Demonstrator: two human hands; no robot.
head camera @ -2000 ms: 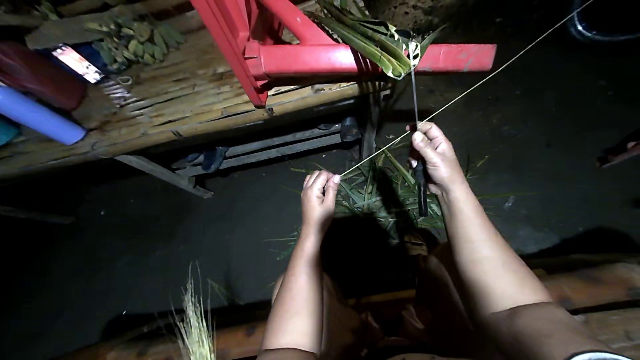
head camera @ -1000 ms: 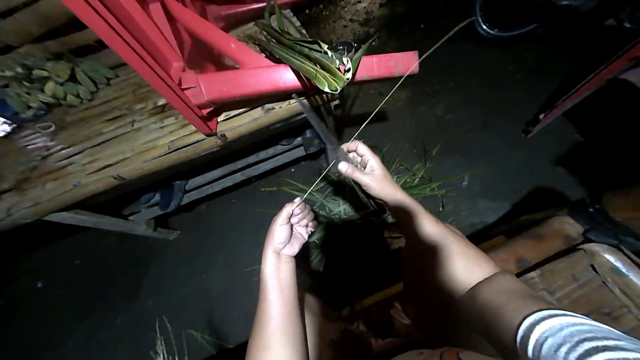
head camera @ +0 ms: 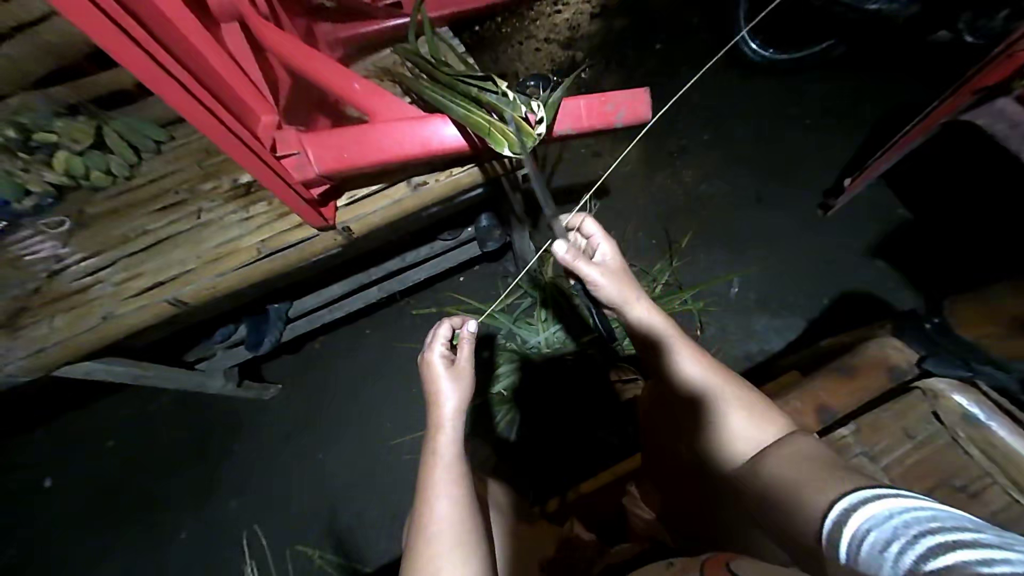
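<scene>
My left hand (head camera: 450, 364) pinches the lower end of a thin pale strip (head camera: 640, 138), which looks like a leaf midrib and runs up to the upper right. My right hand (head camera: 596, 260) holds a long dark knife (head camera: 542, 188), its blade pointing up and its handle below the palm; the strip crosses the blade at these fingers. Beyond the knife's tip, a bundle of long green leaves (head camera: 472, 92) lies over a red bar (head camera: 376, 148). Green leaf strips (head camera: 536, 316) lie in a heap on the floor below my hands.
A bamboo-slat bench (head camera: 152, 256) at left bears a pile of small green leaves (head camera: 80, 152) and the red frame. Grey rails (head camera: 360, 300) run beneath it. A wooden seat (head camera: 920, 448) is at lower right, and another red bar (head camera: 920, 128) slants at the right edge.
The blade, upright at first, now leans to the upper left. Both hands remain on the strip, close together one second ago and farther apart now. The view has shifted to the right.
</scene>
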